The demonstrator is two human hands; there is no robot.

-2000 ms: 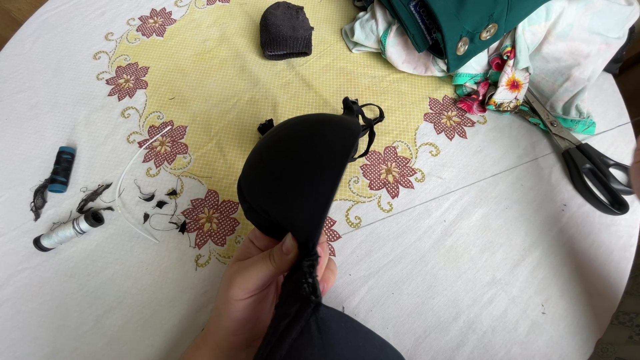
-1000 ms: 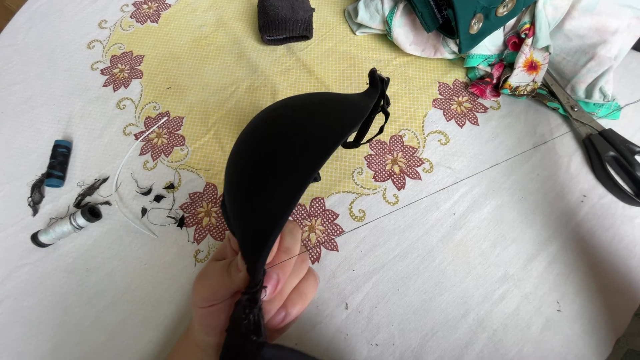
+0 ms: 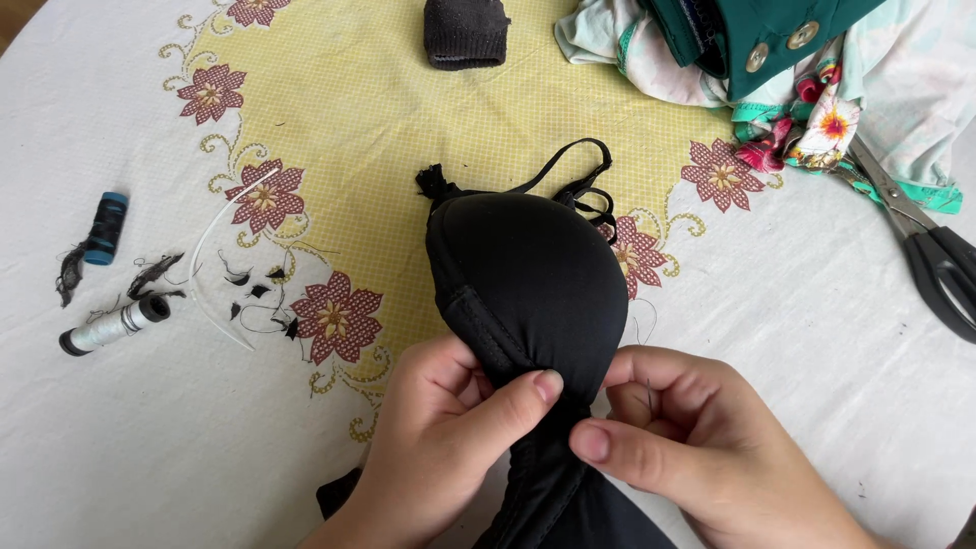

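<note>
A black padded bra [image 3: 534,274] fills the middle of the view, one cup turned upward, its thin straps lying behind it. My left hand [image 3: 450,427] grips the bra below that cup, thumb on top and fingers underneath. Close by on the right, my right hand [image 3: 671,427] touches the bra's edge with bent fingers. A thin dark thread or needle shows near its fingers; which of the two I cannot tell. Fine dark thread [image 3: 646,316] loops just above this hand.
Left lie a dark thread spool [image 3: 107,229], a white thread spool [image 3: 114,326], a curved white strip [image 3: 200,267] and black scraps [image 3: 259,290]. Black-handled scissors [image 3: 930,252] lie right, beside a floral garment [image 3: 686,72] under a green buttoned garment [image 3: 770,38]. A dark knitted item [image 3: 466,34] lies at the back.
My right hand has come in from the right to the bra. The bra has been turned, and its cup now faces up. The long thread stretched toward the right no longer shows taut.
</note>
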